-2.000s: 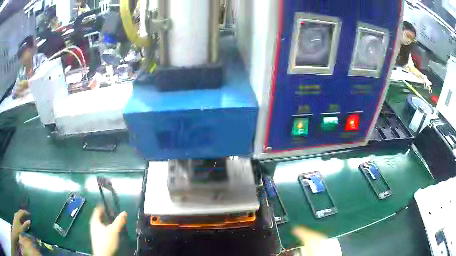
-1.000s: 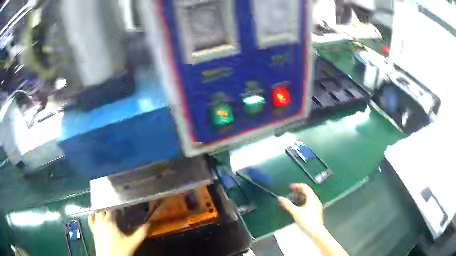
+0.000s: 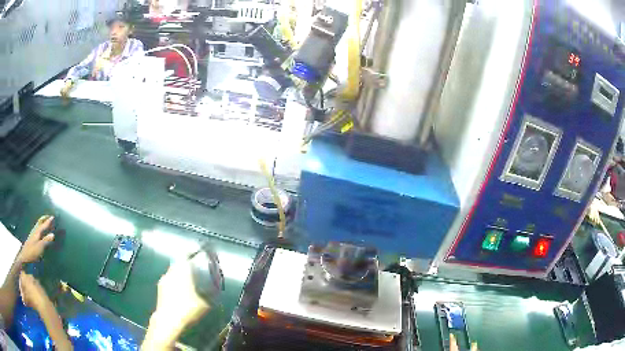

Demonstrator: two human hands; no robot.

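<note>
My left hand [image 3: 177, 298] is left of the press and holds a dark, blurred phone frame [image 3: 211, 269] over the green belt. Only fingertips of my right hand [image 3: 462, 344] show at the bottom edge, at the lower end of another phone frame [image 3: 451, 317] right of the press; whether they grip it is hidden. The silver platen [image 3: 332, 291] is low over the orange fixture [image 3: 322, 328], of which only a thin edge shows. A phone frame with a blue patch [image 3: 120, 262] lies on the belt at left.
Another person's hands [image 3: 38, 291] are at the far left, near a shiny blue sheet [image 3: 89, 328]. A white machine cover [image 3: 219, 151], a tape roll [image 3: 268, 204] and a dark strip [image 3: 193, 196] are behind the belt. The control panel [image 3: 541, 151] stands at right. Another phone frame [image 3: 567, 322] lies at right.
The view has swung left. My left hand has left the fixture and is over the left belt with a frame. The platen has closed down on the fixture. My right hand is lower in view.
</note>
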